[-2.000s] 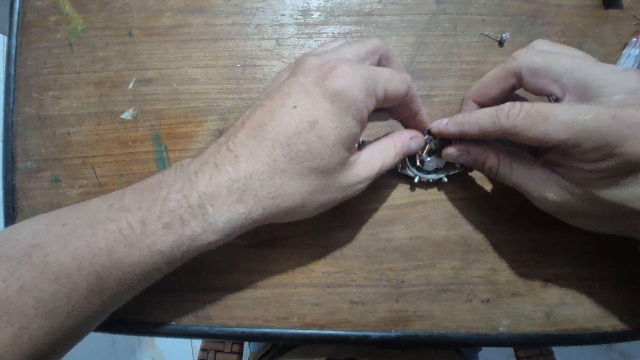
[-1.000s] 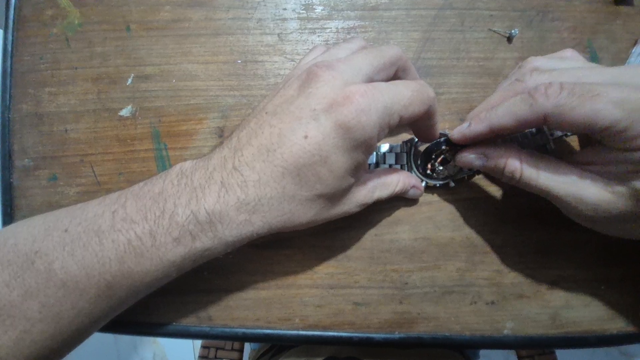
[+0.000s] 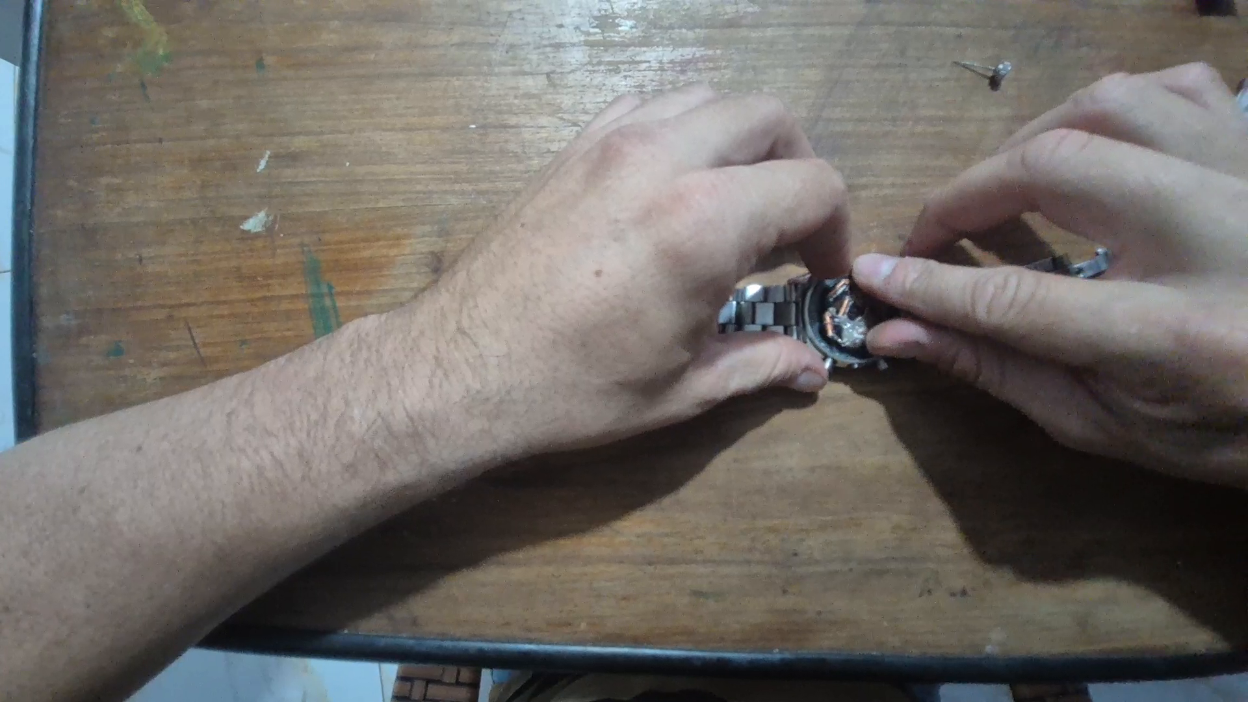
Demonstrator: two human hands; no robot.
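A wristwatch (image 3: 843, 327) lies on the wooden table with its case open and its movement, with copper-coloured coils, in sight. Its metal link bracelet (image 3: 763, 310) runs leftward beneath my left hand (image 3: 682, 244), whose thumb and forefinger grip the left side of the case. My right hand (image 3: 1072, 283) has its thumb and a finger pressed together at the case's right side; whether a small part is between them is hidden. Part of the clasp end (image 3: 1082, 263) shows under the right hand.
A small metal pin-like piece with a knobbed head (image 3: 996, 75) lies on the table (image 3: 585, 585) at the upper right. A dark object (image 3: 1215, 6) shows at the top right corner. The table's black edging (image 3: 682, 655) runs along the near side.
The left fingers have shifted from over the case to its left side, and more of the case and bracelet now shows. The right hand stays close by the watch's right side.
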